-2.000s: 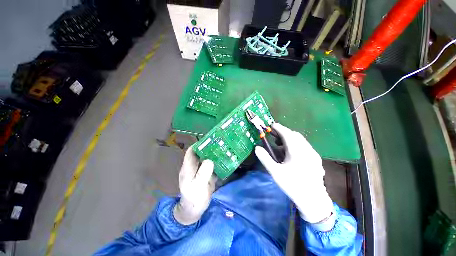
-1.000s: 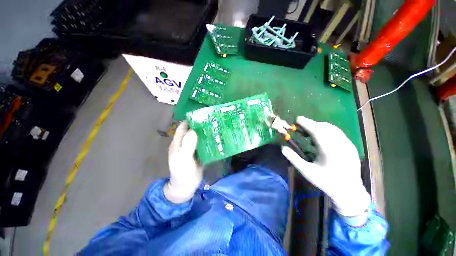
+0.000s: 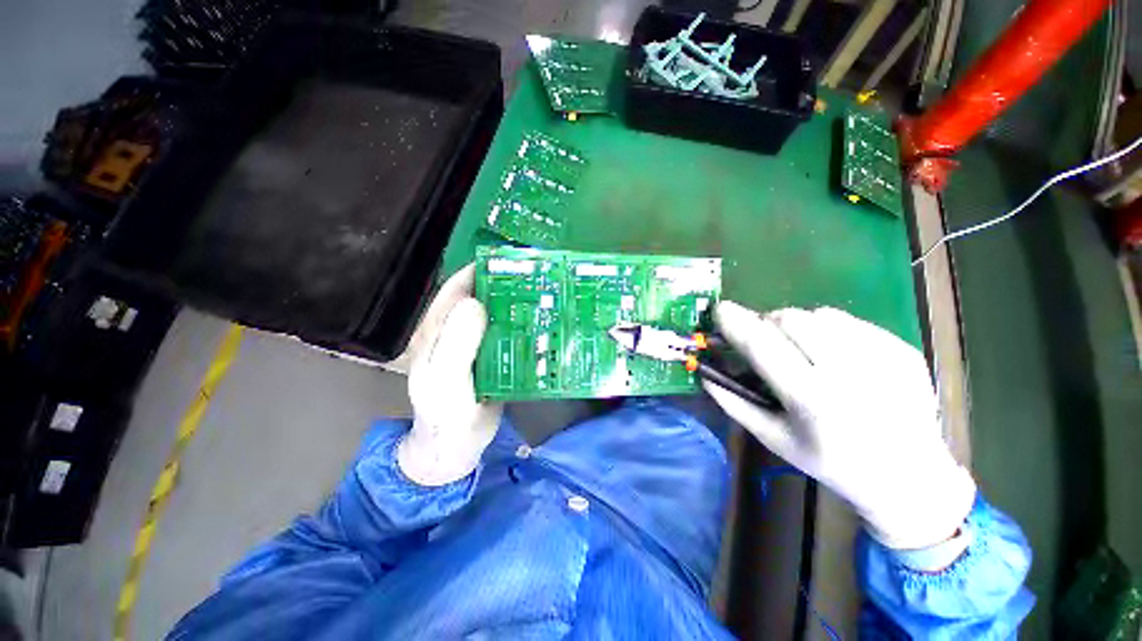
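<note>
My left hand, in a white glove, holds a green circuit board by its left end, with its flat printed side facing up. My right hand, also gloved, holds diagonal cutters with black handles and orange near the pivot. The cutter tips are over the right-middle part of the board; whether they touch it I cannot tell. The board is roughly level, above the near edge of the green mat.
More boards lie on the mat at the left, back left and right. A small black box holds pale blue-green strips. A large black tote stands left of the table. A red wrapped post and green conveyor are at right.
The board has turned from tilted to nearly level. The cutters have moved from its right end towards its middle. At left, the large black tote has come into view where the white AGV panel was.
</note>
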